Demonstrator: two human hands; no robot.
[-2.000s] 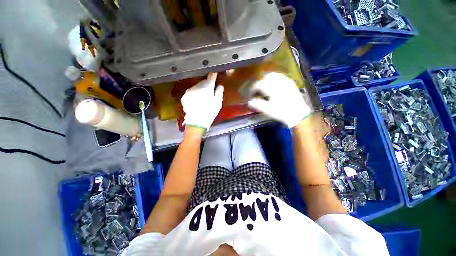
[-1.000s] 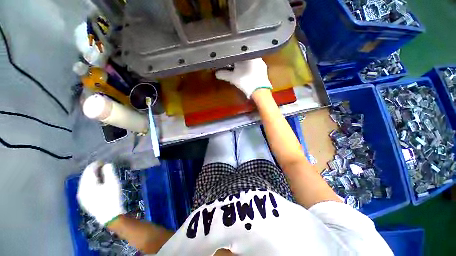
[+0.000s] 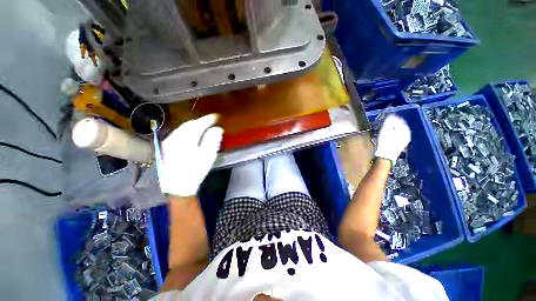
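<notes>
My left hand (image 3: 191, 154), in a white glove, is over the left end of the red strip (image 3: 282, 130), beside the thin pale blue stick (image 3: 157, 147). I cannot tell if its fingers hold a part. My right hand (image 3: 392, 139), also gloved, is over the upper left part of the right-hand parts bin (image 3: 439, 176); its grip is unclear. The amber sheet (image 3: 264, 106) lies under the grey press head (image 3: 229, 67). The left-hand parts bin (image 3: 156, 244) holds heaped silver-grey metal parts.
The stick leans in a dark cup (image 3: 147, 119). A cream bottle (image 3: 109, 140) and a phone (image 3: 111, 165) are on the cloth at left. More blue crates (image 3: 464, 170) of parts stand at right on the green floor. Brown cardboard (image 3: 355, 154) shows in the right-hand bin.
My left hand has moved from the left-hand bin up to the table's left side. My right hand has moved from the press edge right to the right-hand bin.
</notes>
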